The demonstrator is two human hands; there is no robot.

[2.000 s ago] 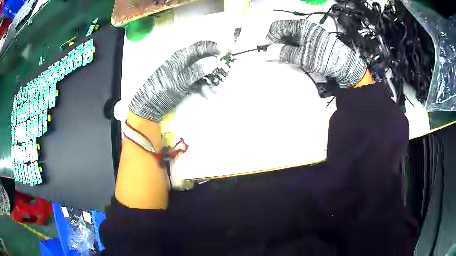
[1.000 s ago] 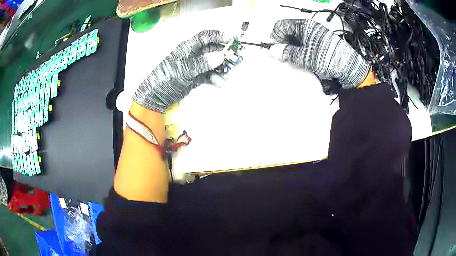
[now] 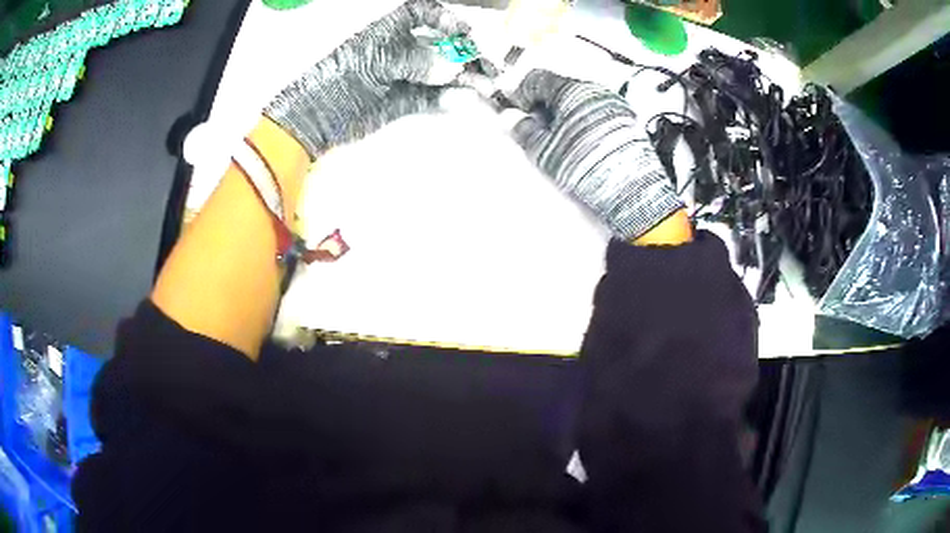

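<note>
My left hand (image 3: 380, 78), in a grey-white knit glove, holds a small teal-green circuit board (image 3: 455, 48) in its fingertips at the top centre. My right hand (image 3: 594, 146), gloved the same way, is close beside it with its fingertips pinched near a small dark cable end (image 3: 498, 97). Whether the cable touches the board cannot be told. The pale yellow fixed tool (image 3: 529, 31) stands just above the fingertips.
A tangled pile of black cables (image 3: 771, 167) lies at the right of the white surface (image 3: 448, 250), beside a clear plastic bag (image 3: 901, 245). Rows of boards (image 3: 63, 62) lie on a black mat (image 3: 104, 187) at left. Blue plastic (image 3: 81, 401) is at lower left.
The view has shifted to the right. My right hand has come close to my left hand, closing the gap where the black cable was stretched. The board's teal face now shows.
</note>
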